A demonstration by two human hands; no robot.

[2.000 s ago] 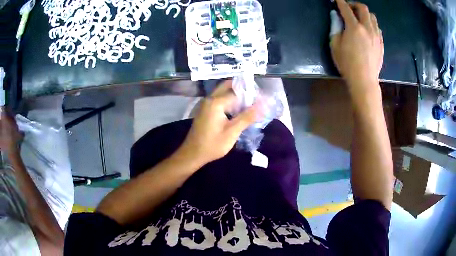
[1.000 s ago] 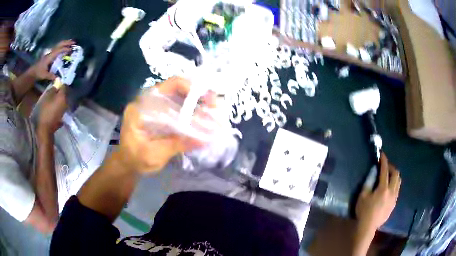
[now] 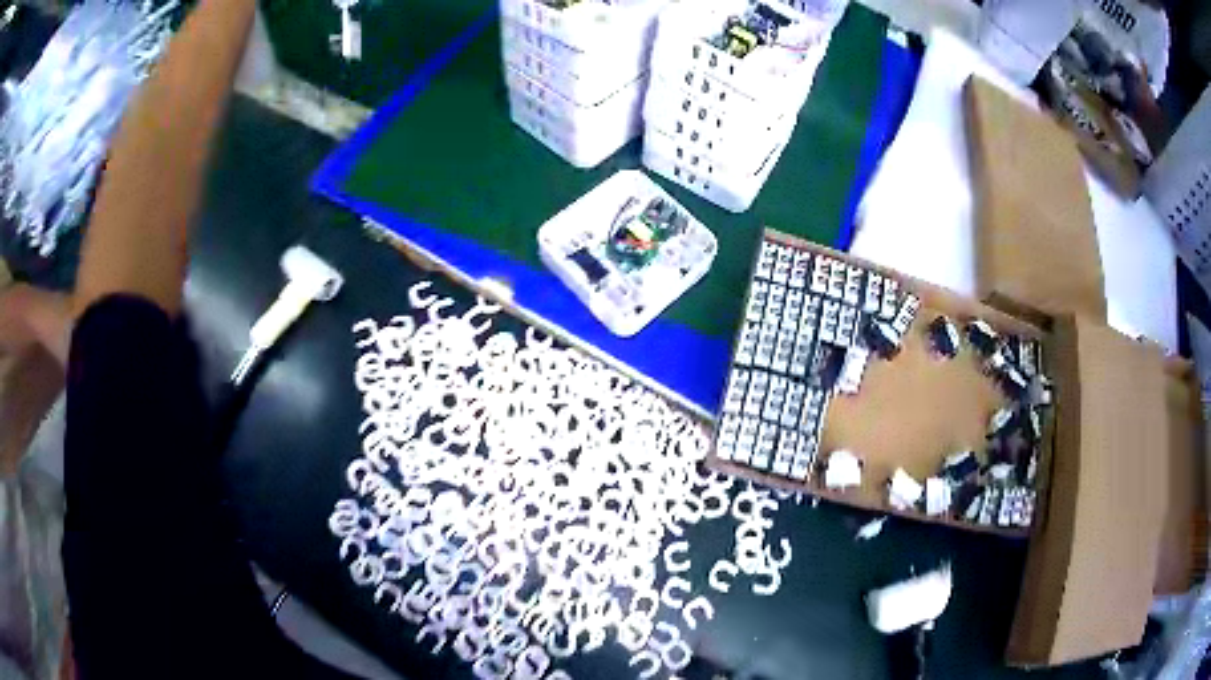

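Observation:
An open white housing [image 3: 638, 286] with a circuit board lies face up on the green mat [image 3: 465, 173] with its blue edge. Stacks of white housings [image 3: 578, 80] stand behind it. A large loose pile of white U-shaped clips [image 3: 531, 492] lies in front of the mat. My left arm, in a dark sleeve, reaches up along the left side; its hand is cut off by the top edge. My right hand is out of the picture.
A shallow carton [image 3: 850, 494] holds rows of small black-and-white modules. One white-headed mallet [image 3: 910, 600] lies at lower right, another [image 3: 299, 295] at left. A bundle of pale cords [image 3: 67, 120] lies at upper left. Another person's arm shows at the left edge.
The view has swung to the left and up to the mat and stacks. My left arm has reached far forward. The housing with playing-card-like slots and my right hand have left the view.

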